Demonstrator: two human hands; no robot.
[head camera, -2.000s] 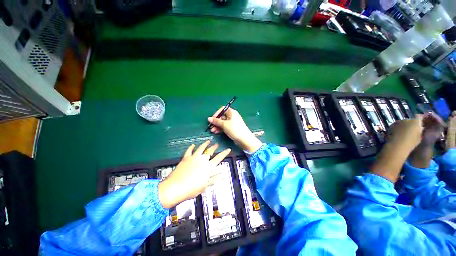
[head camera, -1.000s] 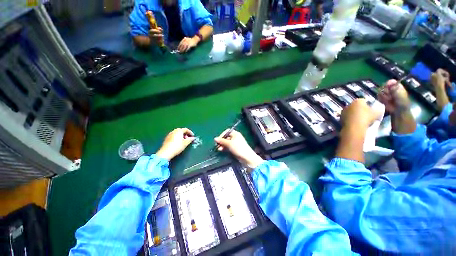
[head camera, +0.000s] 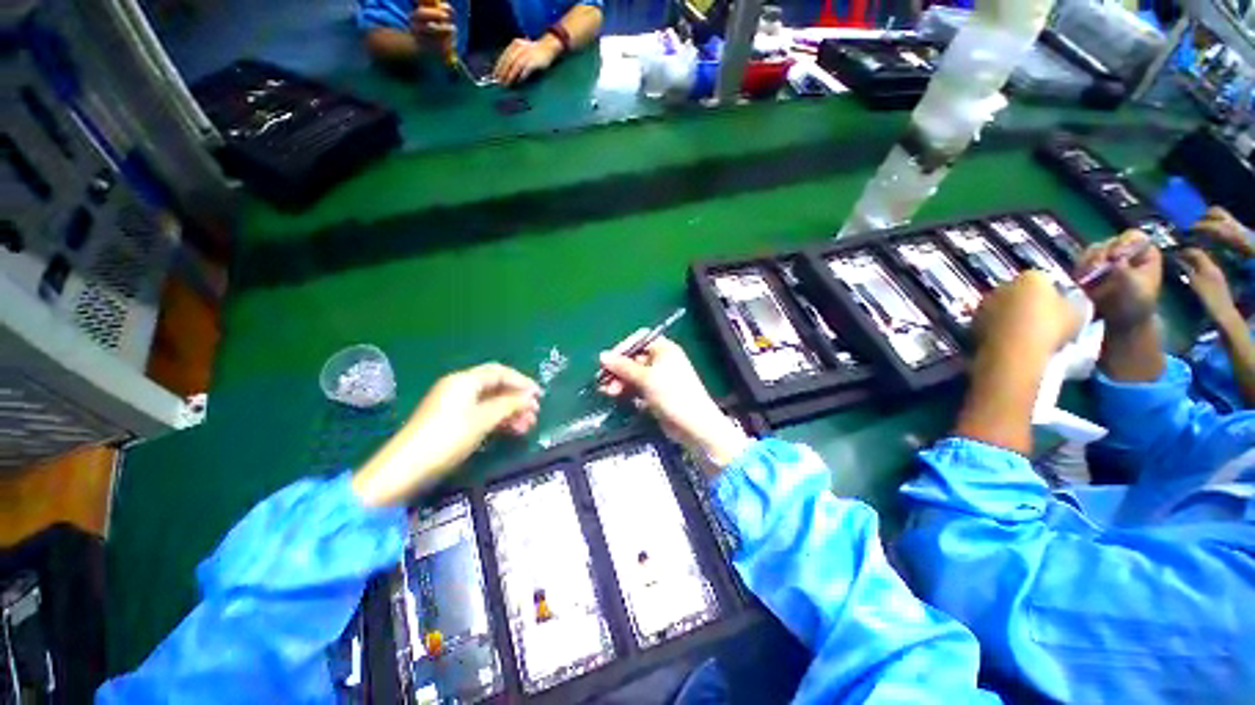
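Note:
My right hand (head camera: 666, 391) holds the dark, thin tweezers (head camera: 641, 344) above the mat, just beyond the foam tray. My left hand (head camera: 475, 413) is left of it with thumb and fingertips brought together; whether a tiny part is between them cannot be told. A pile of whitish small parts (head camera: 552, 365) lies on the green mat between the hands. A pale clear strip (head camera: 575, 428) lies along the tray's far edge. The foam tray (head camera: 482, 512) holds phone frames (head camera: 546, 579) with small orange flex cables (head camera: 541, 606); my sleeves cover parts of it.
A clear plastic cup (head camera: 359, 377) of whitish bits stands left. Neighbouring trays (head camera: 789, 400) lie right, beside another worker's hands (head camera: 1025, 324). A plastic-wrapped post (head camera: 925, 152) stands behind them. A perforated cabinet (head camera: 121, 310) is at left, black trays (head camera: 282, 135) far left. A person works across the bench.
My left hand has gone from spread over the tray to the mat by the small parts, then drawn back slightly. My right hand keeps the tweezers. The view has tilted up, then down a little.

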